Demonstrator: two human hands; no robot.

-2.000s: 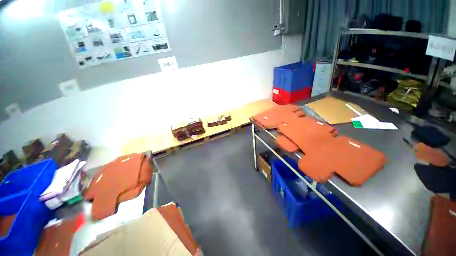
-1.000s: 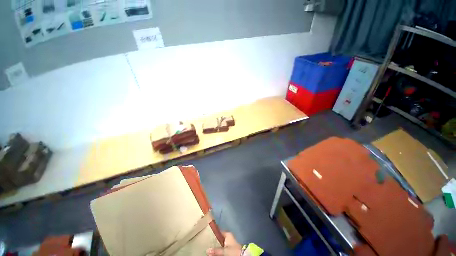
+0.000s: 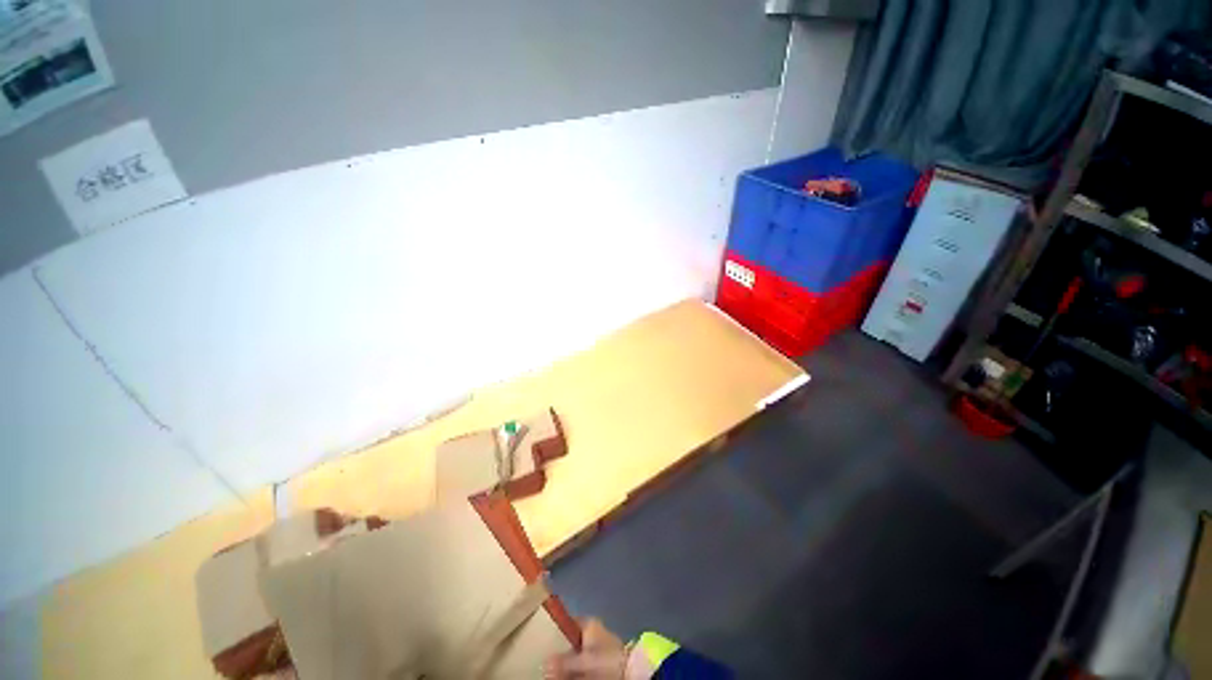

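A large tied bundle (image 3: pixel 399 598) with a tan card on top and rust-brown panels along its right edge fills the lower middle of the view. My right hand (image 3: pixel 594 654) grips its lower right edge. My left hand is not in view. The bundle is above the tan platform (image 3: pixel 665 385) and partly hides a tied bundle with a tan top (image 3: pixel 233 598). A smaller stepped bundle (image 3: pixel 468 461), tied and bearing a green and white tag, lies on the platform just behind it.
A blue crate (image 3: pixel 811 239) on a red crate (image 3: pixel 784 308) stands beyond the platform's end. Beside them are a pale drawer cabinet (image 3: pixel 946 259) and a loaded metal shelf (image 3: pixel 1116 213). A metal table (image 3: pixel 1156 531) is at the right. Grey floor (image 3: pixel 798 531) lies between.
The view has moved forward, closer to the platform, and the held bundle is now over its front part. The brown panels on the table have left the view.
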